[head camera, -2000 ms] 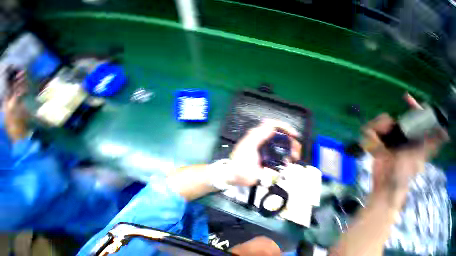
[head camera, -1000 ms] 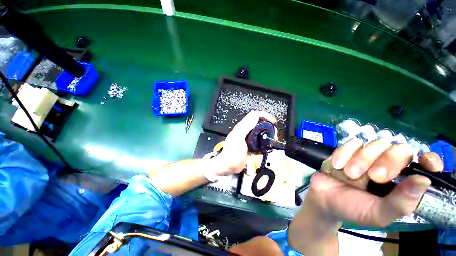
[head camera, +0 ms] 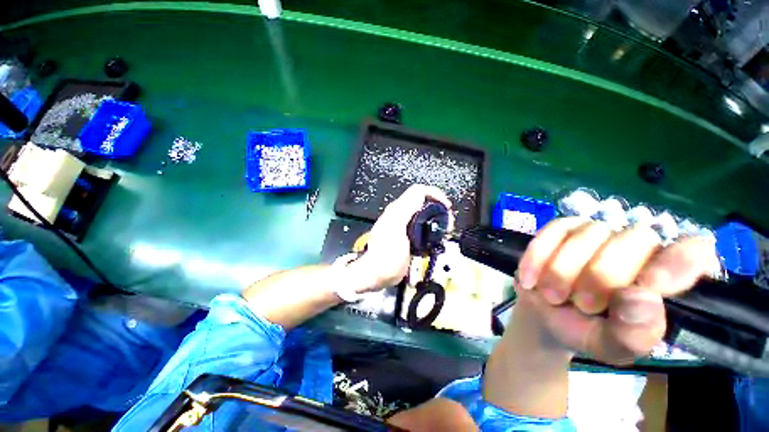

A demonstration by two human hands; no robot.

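My left hand [head camera: 384, 245] holds a round black housing [head camera: 428, 226] above the bench, its face turned to the right. My right hand [head camera: 590, 287] is closed around the black electric screwdriver [head camera: 493, 245], held sideways. The driver's thin tip points left at the housing's centre; whether it touches a screw cannot be told. A black ring-ended arm [head camera: 425, 304] shows below the housing, over the pale assembly fixture [head camera: 468, 295]. My left palm and fingers partly hide the housing's far side.
A black parts tray [head camera: 362, 156] with silver pieces lies behind my left hand. Blue bins stand left [head camera: 278, 160] and right [head camera: 523, 213] of it. A clear blister tray [head camera: 611, 209] is at the right. Small black parts dot the bench. Another person's blue sleeve [head camera: 42, 295] is at the left.
The view has shifted slightly. Since two seconds ago, the screwdriver in my right hand has come in from the right to the housing. My left hand still holds the housing, now turned toward the driver.
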